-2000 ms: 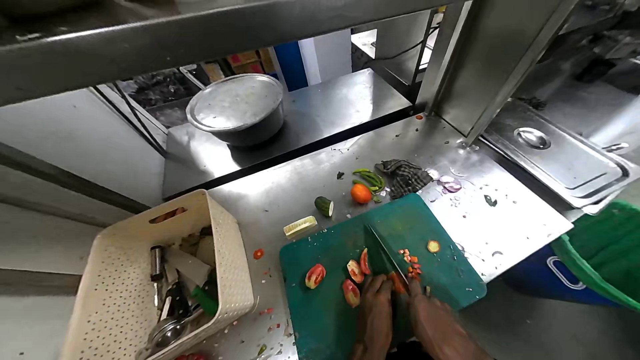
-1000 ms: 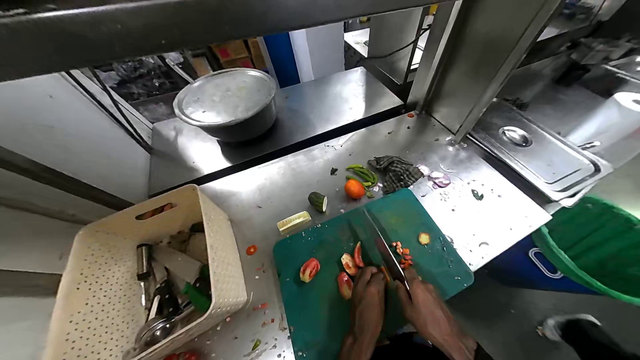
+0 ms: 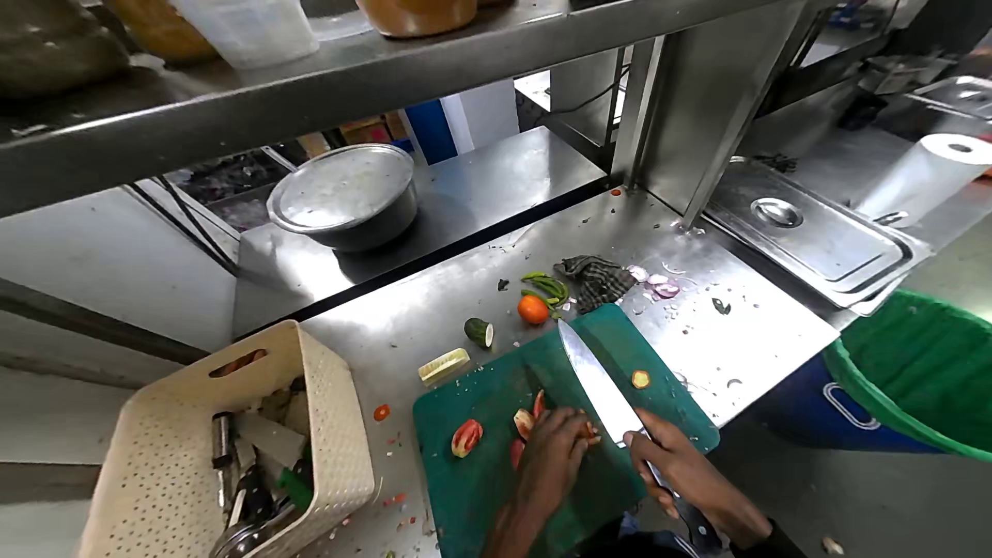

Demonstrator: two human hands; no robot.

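My right hand grips the dark handle of a chef's knife, its blade slanting up and left over the green cutting board. My left hand lies on the board, its fingertips on tomato pieces, partly hidden. Left of it are cut tomato wedges and a tomato piece. A pale round slice lies right of the blade. Beyond the board sit a whole tomato, green chillies, a cucumber end, a cut cucumber piece and a checked cloth.
A beige plastic basket of utensils stands left. A lidded metal pot is on the rear steel surface. Onion pieces lie on the steel counter. At right are a lidded steel pan, paper roll and green-lined blue bin.
The knife was down at the diced pieces beside my left hand; its blade is now apart from them, to the right. My left fingers have moved onto the pieces. The view has tilted up.
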